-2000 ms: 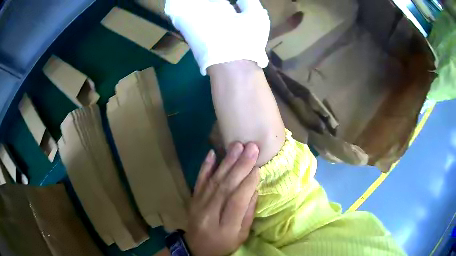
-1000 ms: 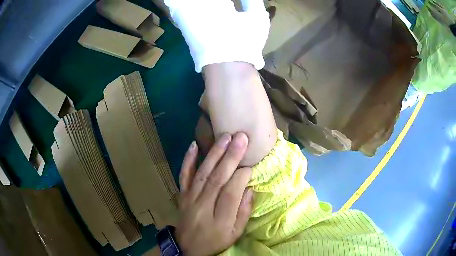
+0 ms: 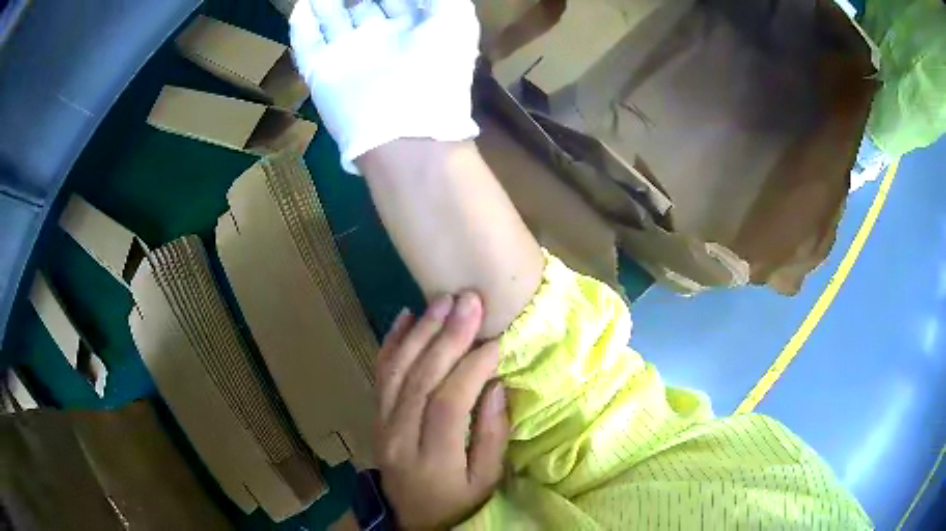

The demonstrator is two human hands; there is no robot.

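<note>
My right hand point(image 3: 389, 78), in a white glove, is at the top edge, palm side hidden. Its fingers reach the picture's edge, so I cannot tell whether they hold anything. My bare left hand point(image 3: 441, 415), with a dark wristband, rests on my right forearm near the elbow, fingers slightly apart and holding nothing. Two fanned stacks of flat tan carton blanks lie side by side, one on the left point(image 3: 197, 363) and one nearer my left hand point(image 3: 285, 290). Formed cartons lie above them point(image 3: 202, 116) and to their left point(image 3: 99, 230).
A large open brown paper wrapping point(image 3: 768, 156) spreads at upper right. A brown wrapped block point(image 3: 124, 456) is at lower left. A grey raised edge point(image 3: 78, 93) curves along the upper left of the green surface point(image 3: 156, 176). Part of a yellow-green garment point(image 3: 913, 83) shows at the right.
My gloved hand and forearm have shifted left in the picture. My left hand stays on the forearm. The stacks and cartons have shifted slightly in view.
</note>
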